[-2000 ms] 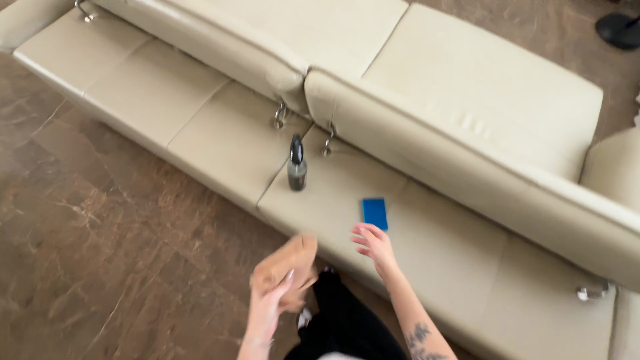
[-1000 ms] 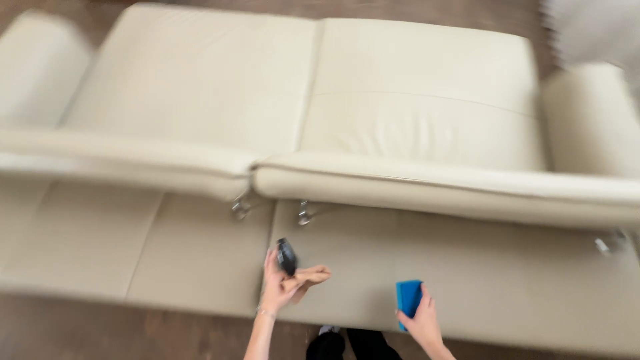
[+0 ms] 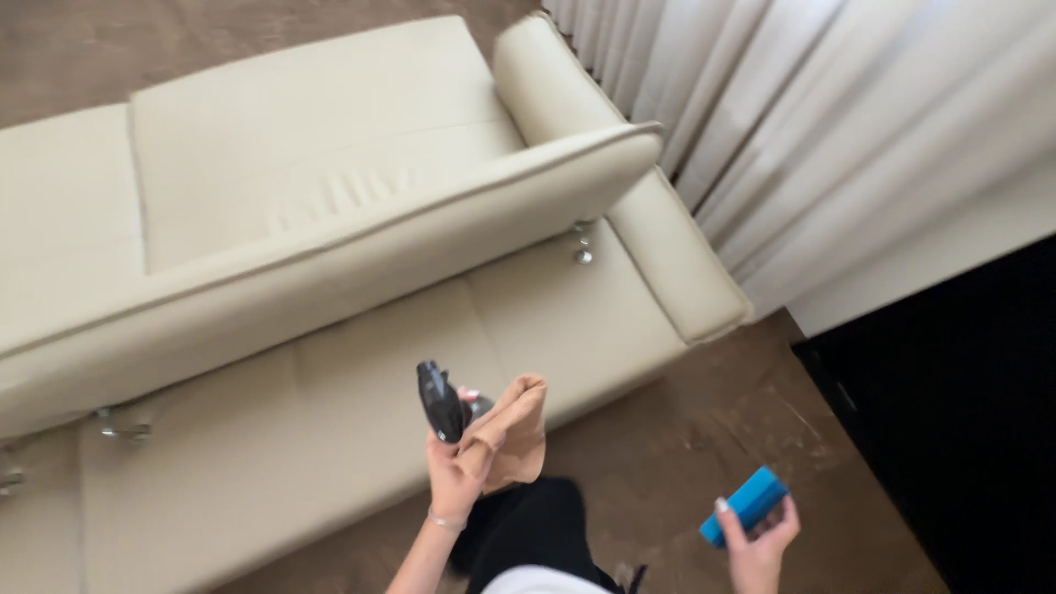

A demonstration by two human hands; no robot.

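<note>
My left hand (image 3: 455, 478) grips a spray bottle with a black trigger head (image 3: 440, 402), and an orange-tan cloth (image 3: 518, 437) is held along with it, hanging to the right of the bottle. Most of the bottle's body is hidden behind the hand and cloth. Over the brown floor at the lower right, my right hand (image 3: 757, 536) holds a blue block, perhaps a sponge (image 3: 745, 505), between thumb and fingers.
A cream leather sofa (image 3: 396, 371) with metal backrest brackets (image 3: 582, 243) runs across the view, its armrest (image 3: 681, 256) near white curtains (image 3: 742, 107). A large black panel or surface (image 3: 973, 396) lies at the right.
The spray bottle and the blue block, both on the sofa two seconds ago, are now in my left and right hands. The view has swung right toward the curtains.
</note>
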